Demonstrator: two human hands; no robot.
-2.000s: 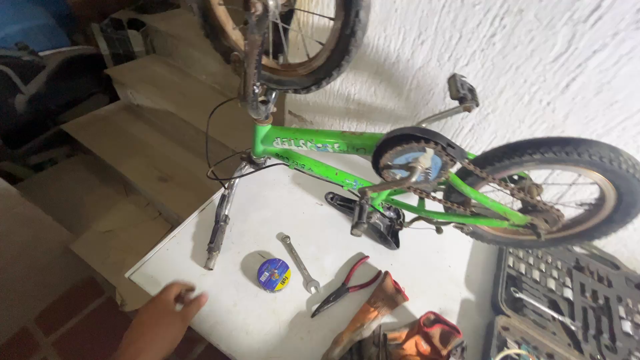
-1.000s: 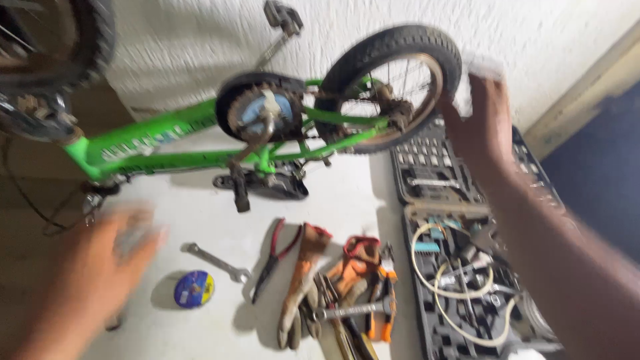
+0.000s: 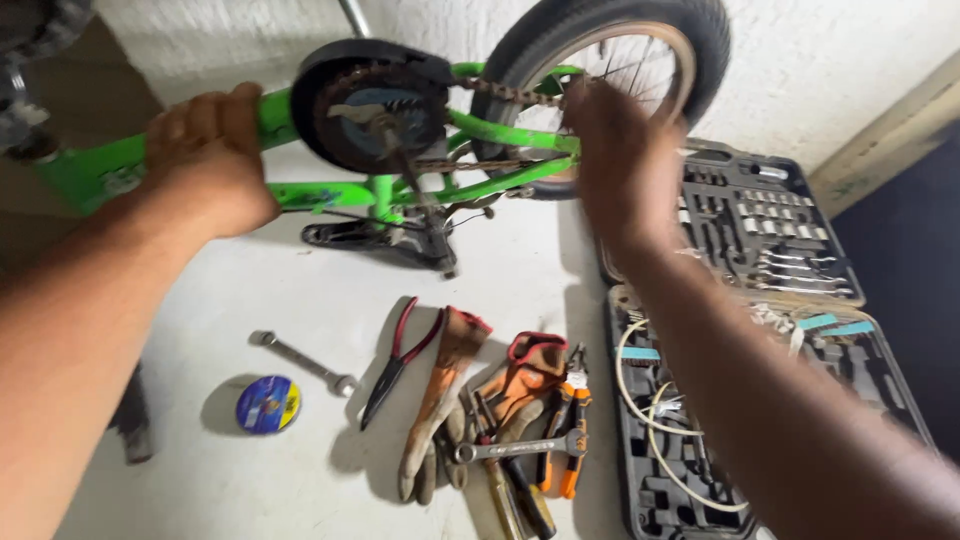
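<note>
A small green bicycle (image 3: 326,193) with a black rear wheel (image 3: 712,67) rests upside down on a white table. My left hand (image 3: 210,157) is closed around its frame tubes, left of the chainwheel (image 3: 379,120). At the rear hub is my right hand (image 3: 626,150), blurred, over the end of the green stays; it hides the hub, and its exact grip cannot be told. A rusty chain (image 3: 514,94) runs from the chainwheel towards that hand. The black saddle (image 3: 405,244) lies against the tabletop beneath the frame.
On the table are a combination wrench (image 3: 304,364), a round blue and yellow tin (image 3: 268,405), red-handled pliers (image 3: 397,360), stained work gloves (image 3: 442,375), orange-handled pliers (image 3: 574,420) and another wrench (image 3: 521,448). An open socket tool case (image 3: 847,281) is at the right, a rough white wall behind.
My left hand has moved onto the green frame. My right hand, earlier at the rear tyre's outer edge, is now at the hub. The view is closer to the bicycle.
</note>
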